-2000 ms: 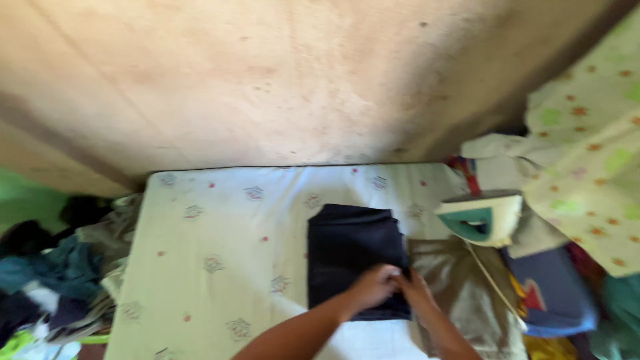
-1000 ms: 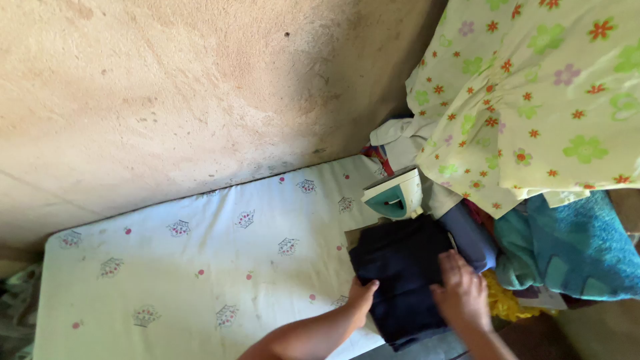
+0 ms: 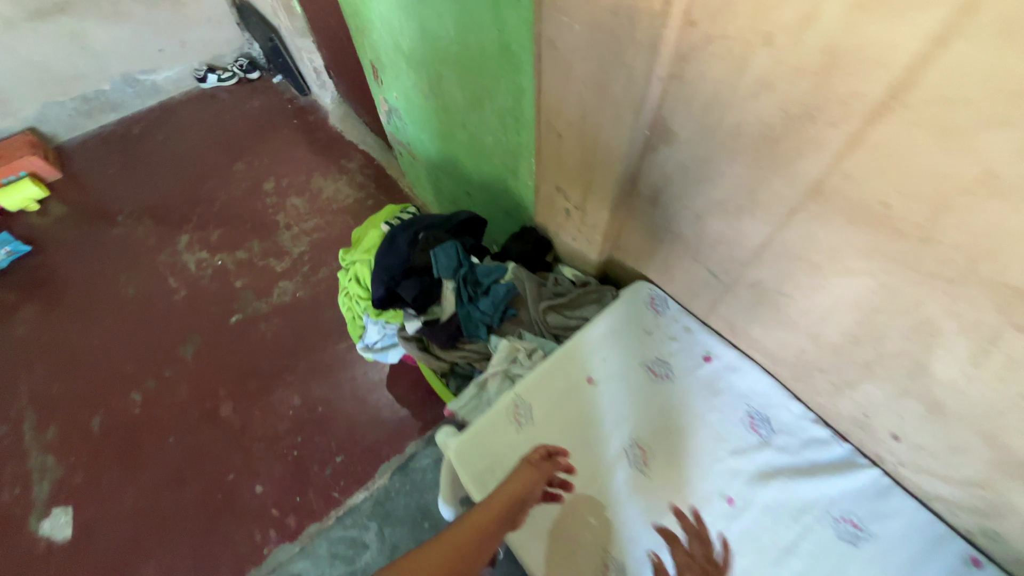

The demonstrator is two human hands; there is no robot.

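Observation:
My left hand [image 3: 546, 478] hovers over the near left part of a white printed mattress [image 3: 688, 424], fingers apart and holding nothing. Farther right, low in the view, my right hand [image 3: 690, 547] is spread above the same mattress, also empty. A heap of crumpled clothes [image 3: 480, 296] in teal, dark blue, grey and lime green lies just beyond the mattress's far left end. Neither hand touches the heap. The dark folded cloth and the iron are out of view.
A beige wall [image 3: 800, 160] runs along the mattress's far side and meets a green wall [image 3: 464, 104]. On the red floor [image 3: 200, 336] are a pair of shoes [image 3: 228, 74] and an orange object [image 3: 28, 156] near the left edge.
Both hands have let go of the dark folded cloth they were handling a second ago. The view has swung far left, onto the clothes heap and the floor.

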